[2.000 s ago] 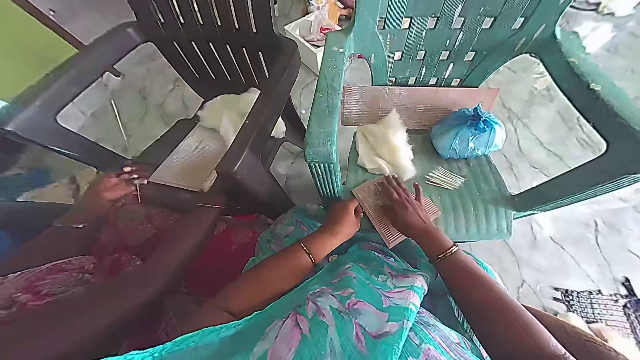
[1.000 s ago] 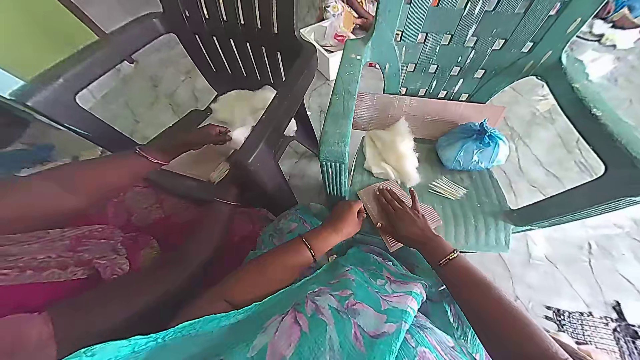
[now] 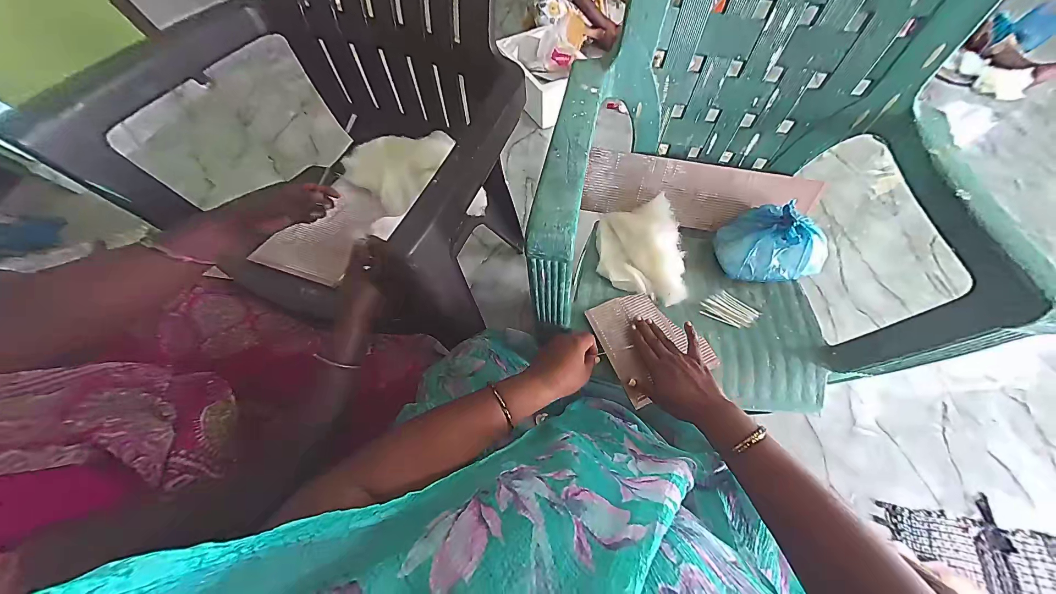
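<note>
On the seat of a green plastic chair (image 3: 792, 363) lies a small ridged cardboard piece (image 3: 615, 330). My right hand (image 3: 676, 367) rests flat on it, fingers spread. My left hand (image 3: 565, 363) is closed at the cardboard's left edge, pinching the end of a thin stick (image 3: 601, 355). Just beyond the cardboard is a sheet of cream cotton wool (image 3: 639, 247). To its right sit a knotted blue plastic bag (image 3: 769, 247) and a small pile of thin white sticks (image 3: 730, 309). A longer ridged cardboard strip (image 3: 693, 190) leans at the chair's back.
At left, a co-worker's hands (image 3: 305, 202) are over a dark plastic chair (image 3: 445, 223) holding cardboard (image 3: 309, 239) and cotton wool (image 3: 396, 169). A white box (image 3: 544, 91) stands on the floor behind, near another person's hand (image 3: 602, 29). A black-and-white patterned cloth (image 3: 949, 536) lies at lower right.
The co-worker's near hand has come forward over the dark chair, and a stick now shows in their other hand. My hands have stayed at the small cardboard piece.
</note>
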